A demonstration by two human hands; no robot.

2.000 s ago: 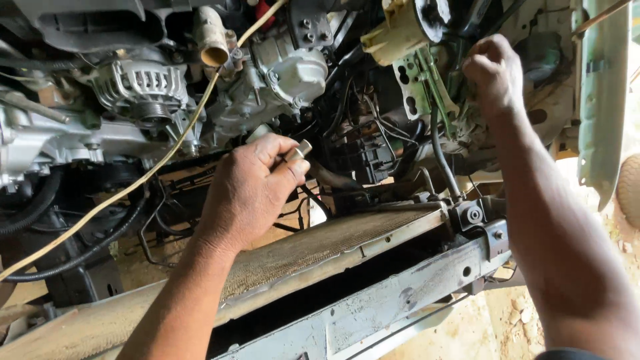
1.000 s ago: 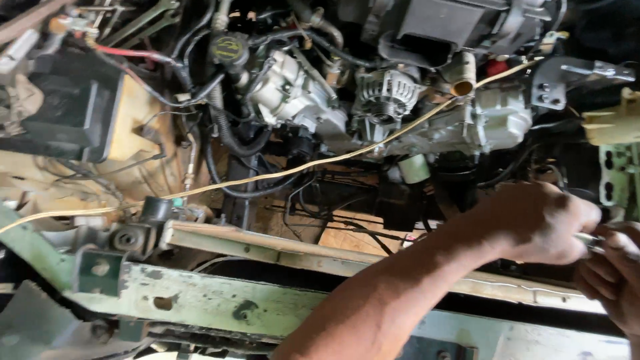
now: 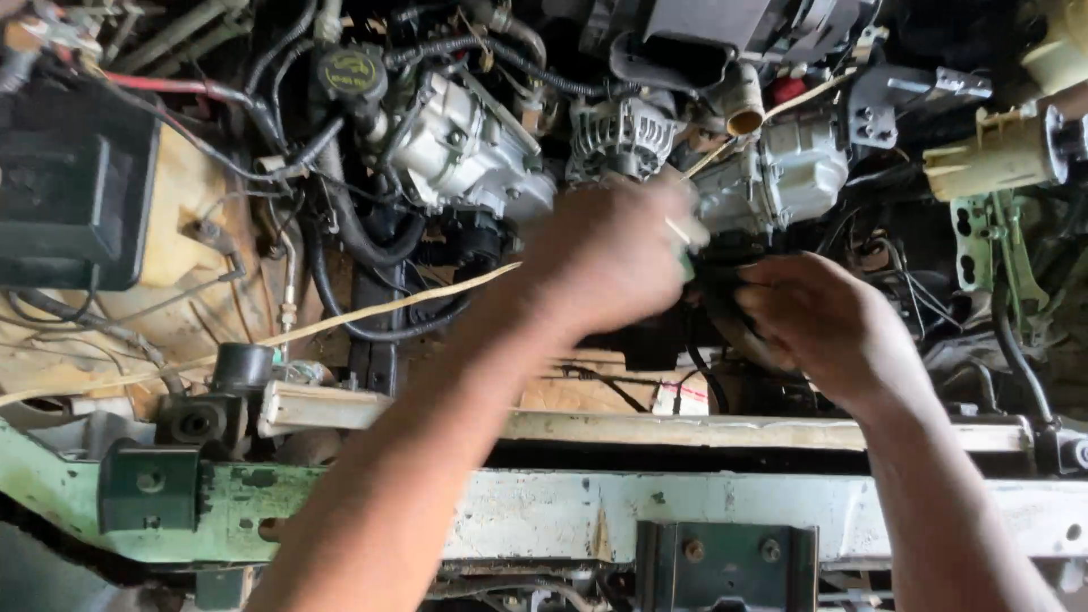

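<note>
My left hand (image 3: 616, 246), blurred by motion, is in front of the engine just below the alternator (image 3: 625, 132). Its fingers are closed on a small pale object (image 3: 687, 228), too blurred to name, with a bit of green beside it. To its right, my right hand (image 3: 816, 323) has its fingers bent at a black hose (image 3: 722, 297); whether they grip it cannot be told. A yellowish cord (image 3: 399, 302) runs diagonally across the bay and passes behind my left hand. Above my hands is an open metal pipe end (image 3: 745, 115).
A pale radiator edge (image 3: 680, 427) lies below my hands, behind a worn green and white front crossmember (image 3: 680, 510) with a dark bracket (image 3: 727, 565). A black box (image 3: 68, 187) stands at left. A cream plastic reservoir (image 3: 986, 161) and a green bracket (image 3: 973, 246) are at right.
Both hands were together at the far right one second ago; they are now apart, near the middle of the engine bay. The view has shifted between frames.
</note>
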